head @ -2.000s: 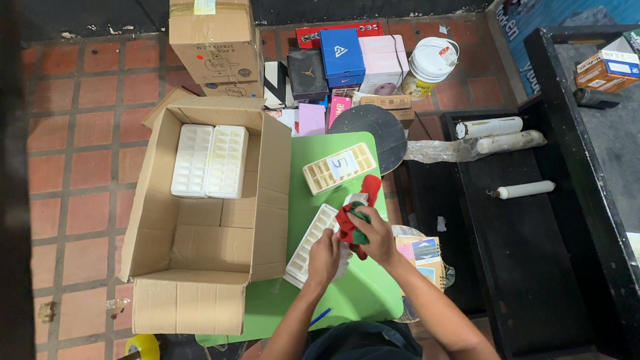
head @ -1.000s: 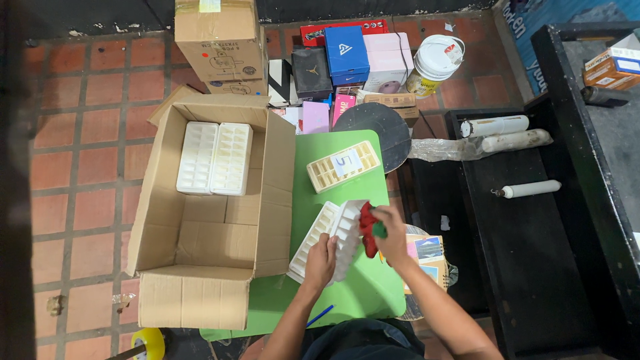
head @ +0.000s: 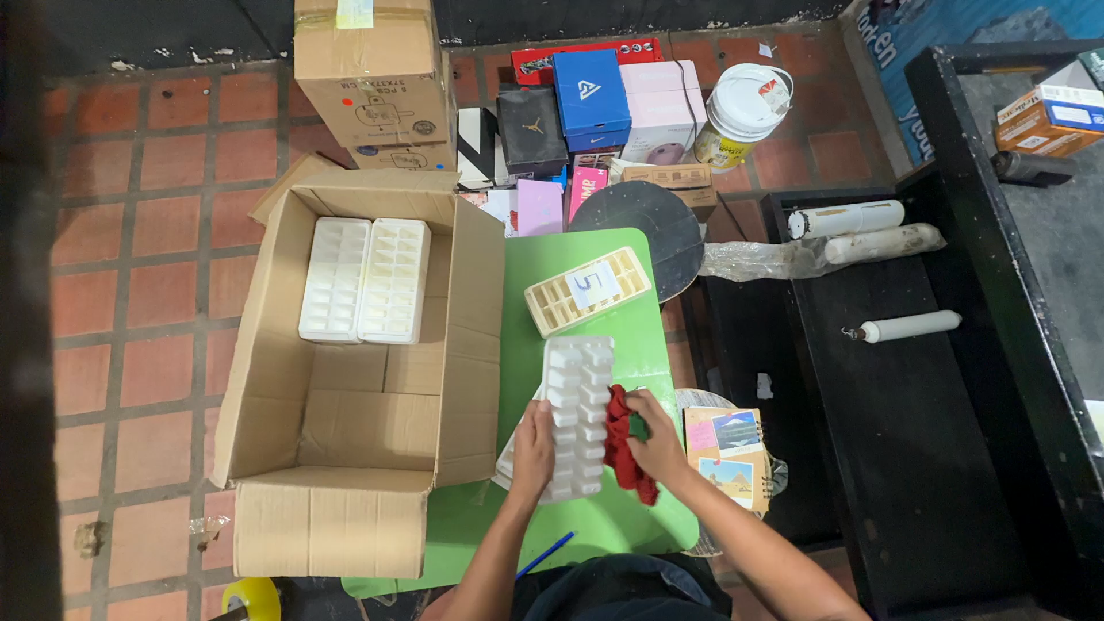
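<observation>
My left hand [head: 533, 448] grips the left edge of a white plastic ice cube tray [head: 576, 414], whose underside with its bumps faces the camera. Part of another white tray [head: 507, 461] shows beneath it on the green table [head: 604, 535]. In my right hand [head: 655, 435] is a bunched red cloth [head: 623, 448] with a bit of green, close to the tray's right edge. Farther back on the table lies a cream ice cube tray [head: 556, 306] with a paper marked 5 [head: 592, 285]. Two stacks of white trays [head: 335, 280] [head: 395, 280] stand inside the open cardboard box [head: 371, 431].
A blue pen [head: 545, 555] lies at the near table edge. Spiral notebooks [head: 727, 457] sit right of the table. Shoe boxes [head: 593, 95], a white bucket [head: 742, 112] and a round black board [head: 642, 233] are behind it. Black shelving [head: 897, 431] stands at right.
The held tray was tilted beside the lower one a second ago; now its underside faces the camera more fully. The red cloth has moved slightly down along its right side.
</observation>
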